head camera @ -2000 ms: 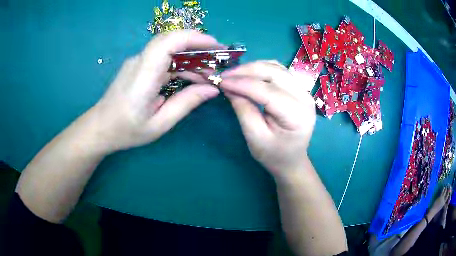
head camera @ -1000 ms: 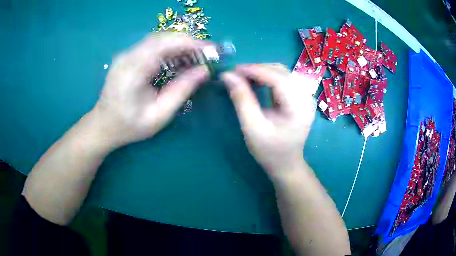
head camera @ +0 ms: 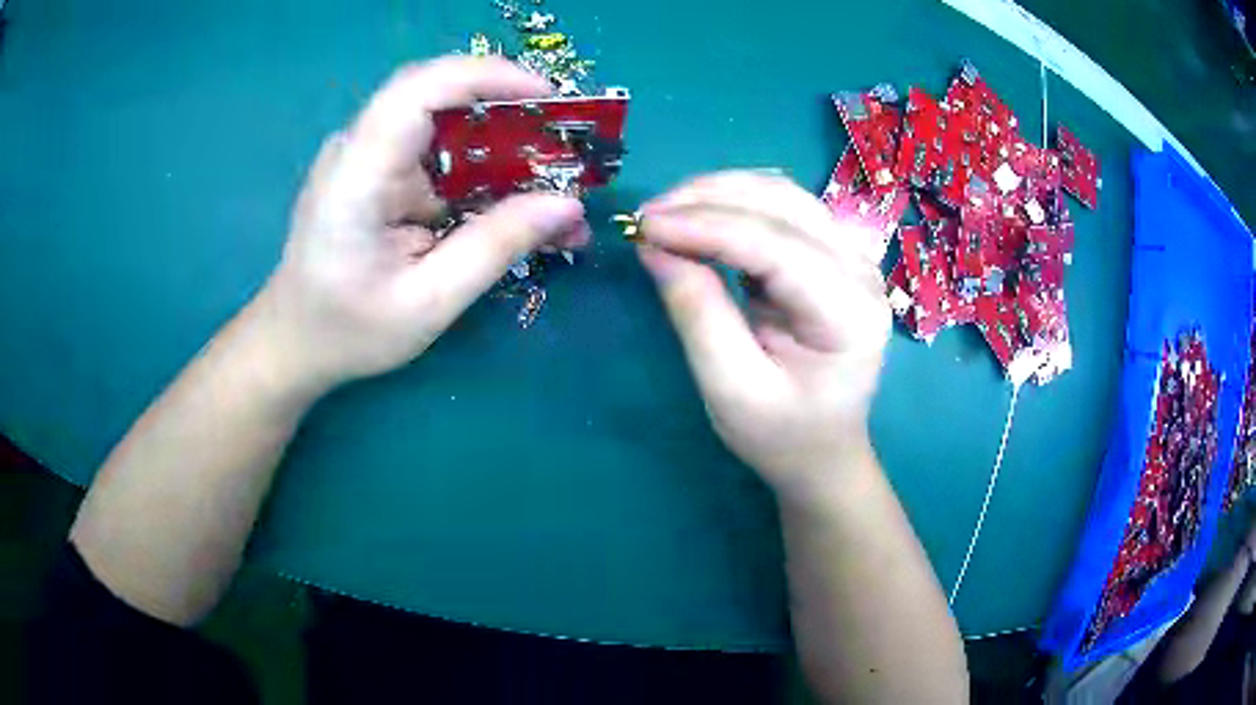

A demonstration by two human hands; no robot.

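My left hand (head camera: 400, 234) holds a red circuit board (head camera: 503, 145) between thumb and fingers, its face with small silver and black parts turned towards me. My right hand (head camera: 778, 303) pinches a small gold and silver metal component (head camera: 630, 225) at its fingertips, just right of the board and apart from it. A pile of loose components (head camera: 551, 53) in yellow and silver lies beyond and beneath my left hand, which hides part of it.
A stack of red boards (head camera: 964, 207) lies loosely on the green bench top (head camera: 620, 482) to the right, across a thin pale line. A blue tray (head camera: 1171, 234) with many red boards stands at the far right. Another person's arm (head camera: 1212, 606) shows at the lower right edge.
The board in my left hand is tilted to show more of its face than two seconds ago. My right fingertips, at the board's edge then, are now apart from it with a component.
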